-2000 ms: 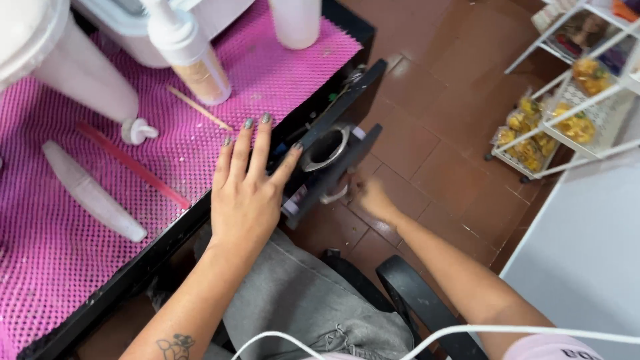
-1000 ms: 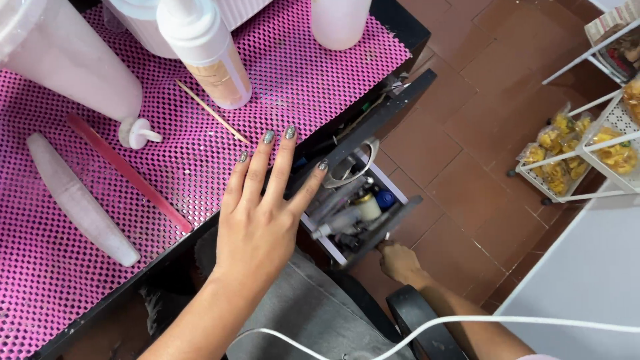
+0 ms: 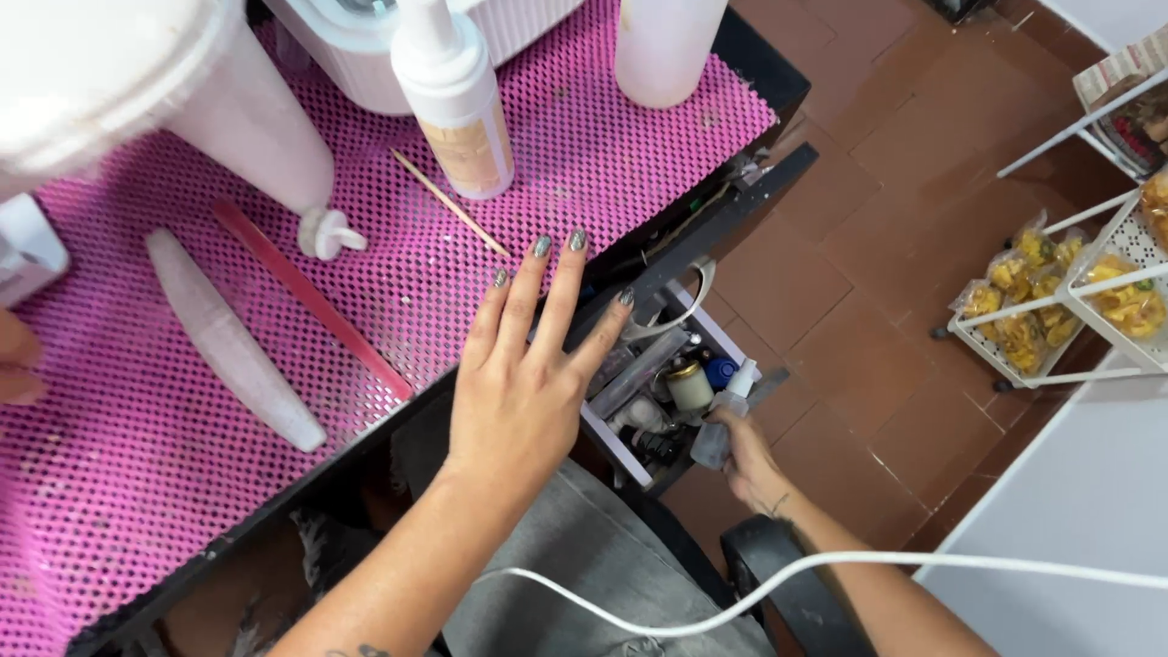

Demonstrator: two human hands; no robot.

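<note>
My left hand (image 3: 525, 374) rests palm down at the table's edge, fingers spread and holding nothing, its fingertips on the pink mesh mat (image 3: 584, 173). Just beyond them lies a thin wooden stick (image 3: 450, 202). Down to the right, my right hand (image 3: 750, 456) grips a clear spray bottle (image 3: 714, 441) with a white top, over an open drawer (image 3: 616, 444). Inside the drawer are a jar with a gold lid (image 3: 689, 386), a blue bottle (image 3: 720, 371) and several other small containers. A curved nail file (image 3: 233, 338) and a red nail file (image 3: 310, 297) lie on the mat.
A pump bottle (image 3: 461, 119), a white bottle (image 3: 671, 46) and a large pale container (image 3: 246, 137) stand on the mat. Another person's fingers (image 3: 16, 356) show at the left edge. A white cable (image 3: 675, 630) crosses below. A wheeled rack (image 3: 1017, 365) holds bagged yellow items.
The lower drawer has been pulled open, showing its contents. My right hand has moved from the drawer front to the spray bottle and taken hold of it. Another person's fingers have appeared at the left.
</note>
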